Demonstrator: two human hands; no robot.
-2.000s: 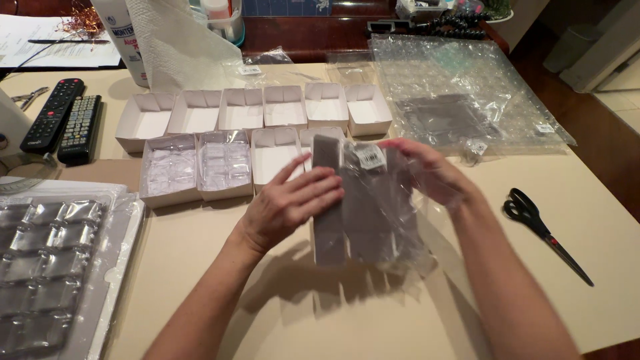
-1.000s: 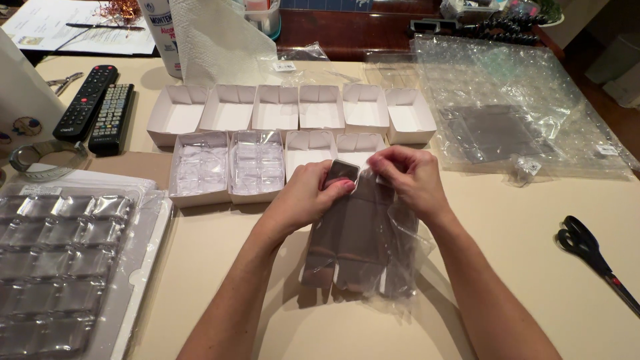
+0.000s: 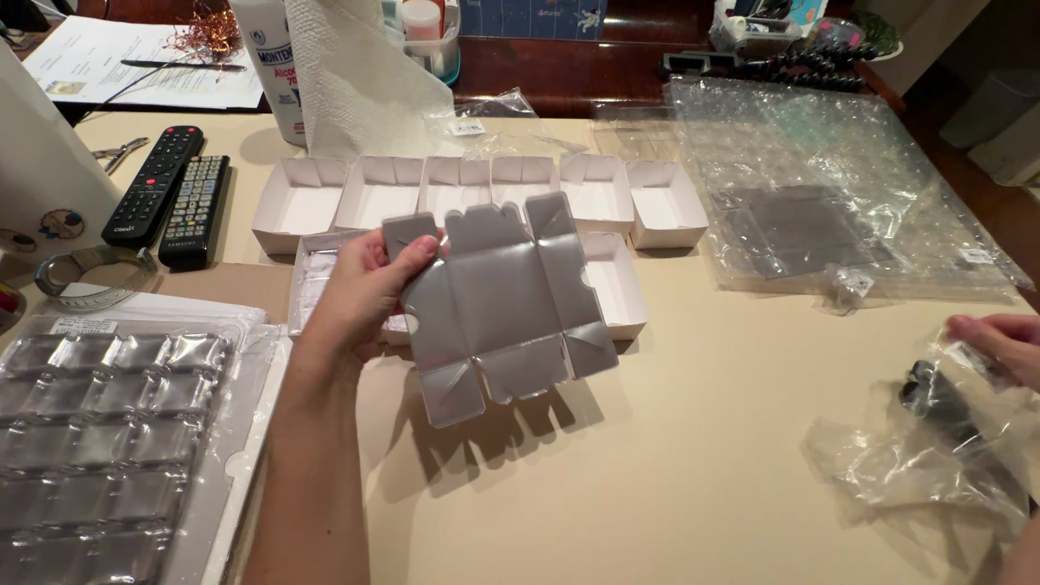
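Note:
My left hand [image 3: 370, 284] grips a stack of flat die-cut box blanks [image 3: 510, 301], grey and unfolded, by the upper left flap above the table. At the right edge my right hand [image 3: 1003, 345] pinches a crumpled clear plastic bag [image 3: 902, 467], which hangs over the black scissors [image 3: 942, 398]. Behind the blanks stand two rows of open white card boxes [image 3: 302, 207]. The blanks and my left hand hide part of the front row. One front box [image 3: 317, 280], left of the blanks, holds clear plastic.
Left are a clear plastic tray [image 3: 106, 431] with square cells, two remote controls [image 3: 154, 187] and a wristwatch [image 3: 97, 272]. Behind stand a white bottle [image 3: 272, 73] and paper towel [image 3: 349, 73]. Large plastic packaging [image 3: 812, 162] lies at the back right.
The blanks have come out of the clear bag. My right hand has moved away to the right with the bag, while my left hand keeps the blanks.

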